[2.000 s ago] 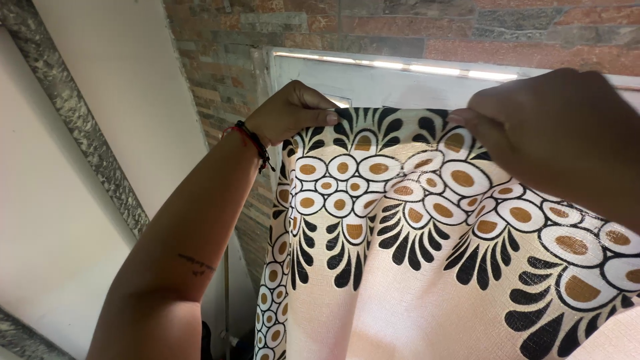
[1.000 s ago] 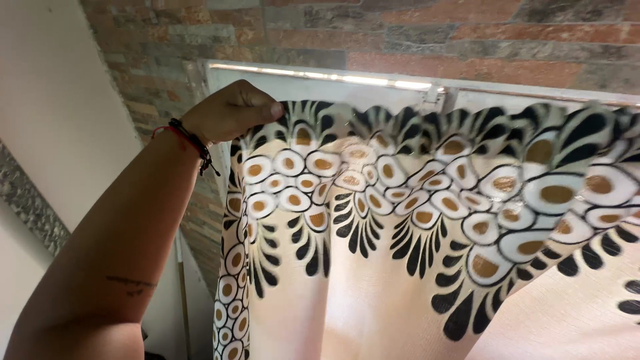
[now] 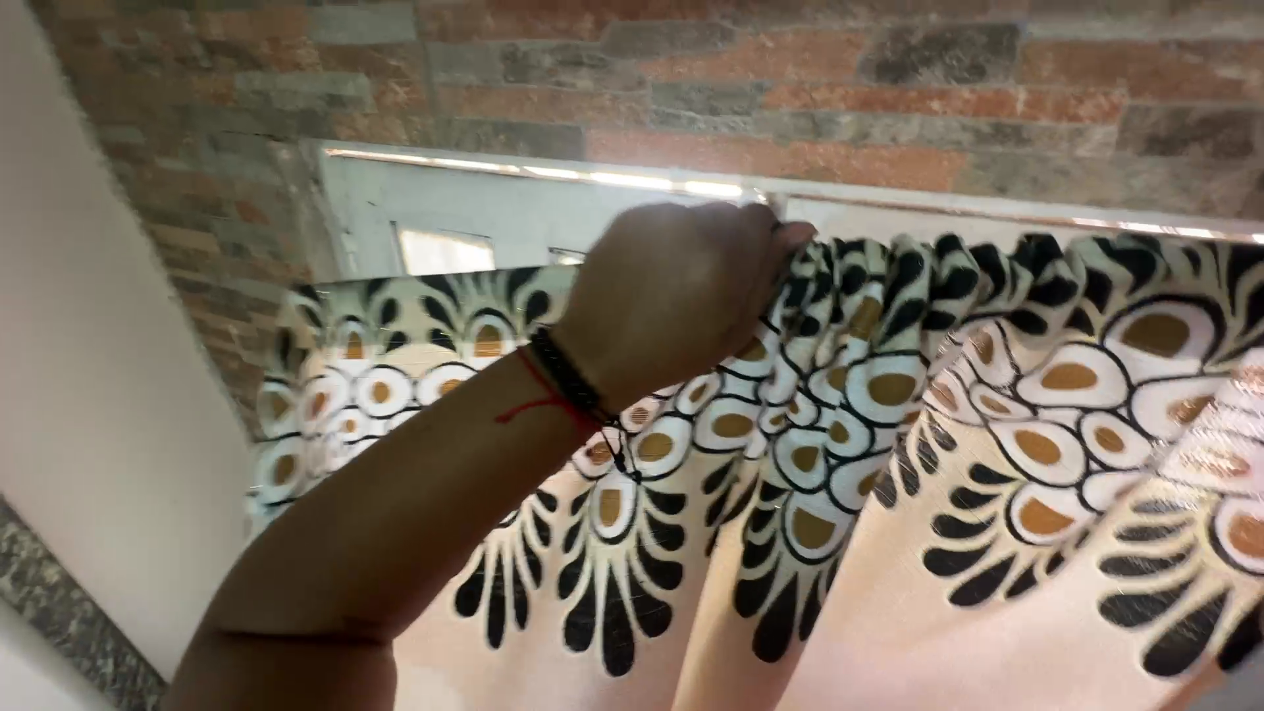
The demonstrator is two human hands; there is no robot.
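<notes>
A cream curtain [image 3: 770,612] with black leaf shapes and white-and-ochre ovals hangs across a white door or window frame [image 3: 553,222]. My left hand [image 3: 681,286], with dark and red cord bracelets [image 3: 568,375] at the wrist, grips the curtain's top edge near the middle. To the right of that hand the top edge is bunched into tight gathers [image 3: 938,267]; to its left the top edge [image 3: 434,296] runs flat and smooth. My right hand is out of the picture. Whatever carries the curtain is hidden inside the cloth.
A wall of red and grey stone-like bricks [image 3: 889,89] surrounds the frame. Light comes through a thin gap along the frame's top and a small opening [image 3: 444,252]. At the left stands a pale panel [image 3: 109,346] with a speckled grey strip [image 3: 69,602] below.
My left hand has moved right along the curtain's top edge from its left corner. My right hand, on the edge two seconds ago, is out of view. The cloth's top is now more gathered at right.
</notes>
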